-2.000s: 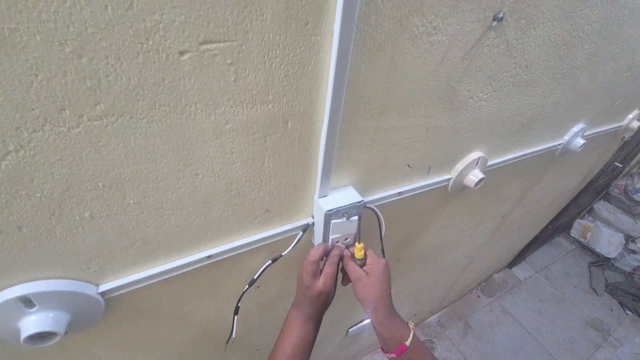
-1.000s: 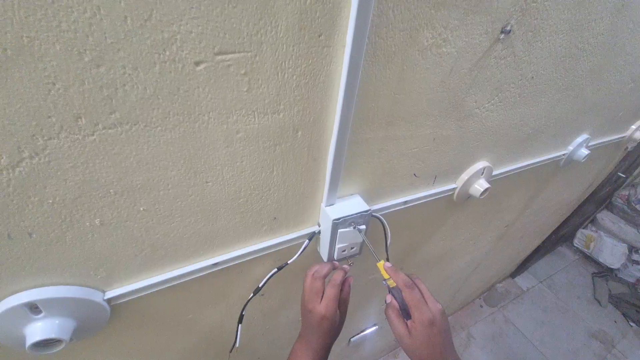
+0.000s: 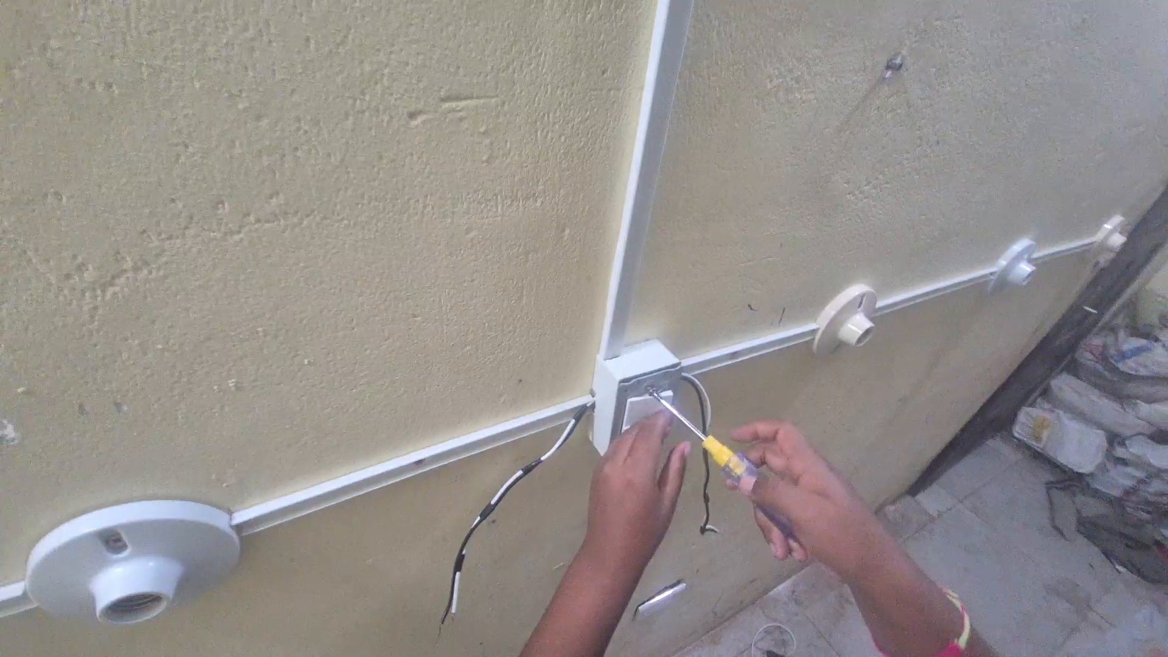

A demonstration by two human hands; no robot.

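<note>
A white surface-mounted electrical box [image 3: 610, 401] sits on the wall where the trunking strips meet. My right hand [image 3: 803, 493] grips a screwdriver [image 3: 727, 456] with a yellow and translucent handle; its tip touches the upper part of the box's front, at what looks like a screw. My left hand [image 3: 634, 479] rests its fingertips on the lower front of the box, hiding part of the white module [image 3: 641, 411] there. Twisted black and white wires [image 3: 504, 491] hang from the box's left side, and another black and white pair [image 3: 704, 411] loops out on its right.
White trunking [image 3: 411, 458] crosses the wall, and a vertical strip [image 3: 646, 173] rises from the box. Round lamp holders, one near at left [image 3: 137, 557] and one at right [image 3: 847, 319], sit along it. Filled sacks [image 3: 1086, 411] lie on the tiled floor [image 3: 967, 547] at right.
Two seconds ago both hands were together at the box's lower front. The right hand has since moved apart, and the screwdriver's tip now meets the upper front. The left fingers have risen onto the box since one second ago.
</note>
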